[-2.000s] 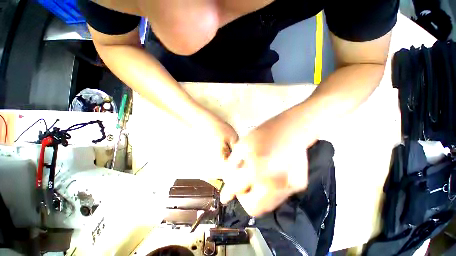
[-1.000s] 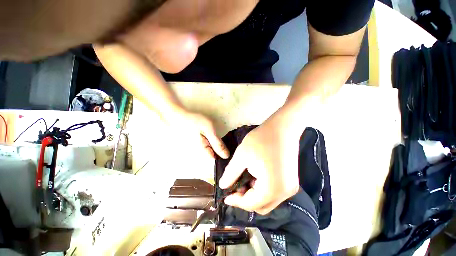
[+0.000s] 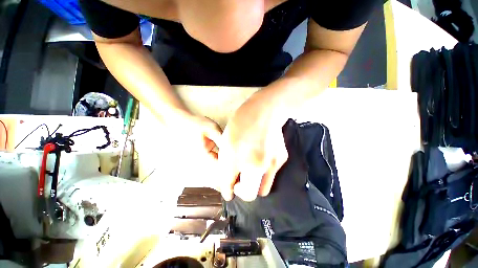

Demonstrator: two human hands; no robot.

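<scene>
A black bag piece (image 3: 285, 222) lies at bottom centre, reaching the dark presser foot area (image 3: 230, 227). Curved zipper lines and white lettering show on it. A black zippered flap (image 3: 321, 157) sticks out to its upper right. My left hand (image 3: 251, 162), from the picture's right, has its fingers bent down on the piece's upper left edge, gripping it. My right hand (image 3: 203, 137), from the picture's left, is beside it with curled fingers. Glare and my left hand hide its fingertips, so its hold is unclear.
The white sewing machine head (image 3: 120, 220) fills the lower left, with brownish metal plates (image 3: 199, 209) beside the needle area. Red and black handled snips (image 3: 47, 170), a green-handled rod (image 3: 128, 118) and a round tin (image 3: 97, 106) are left. Stacked black pieces (image 3: 445, 104) line the right edge.
My left hand has moved up and left along the bag piece, and my right hand slightly up and left. More of the piece's surface and lettering shows. The head has moved out of the upper left.
</scene>
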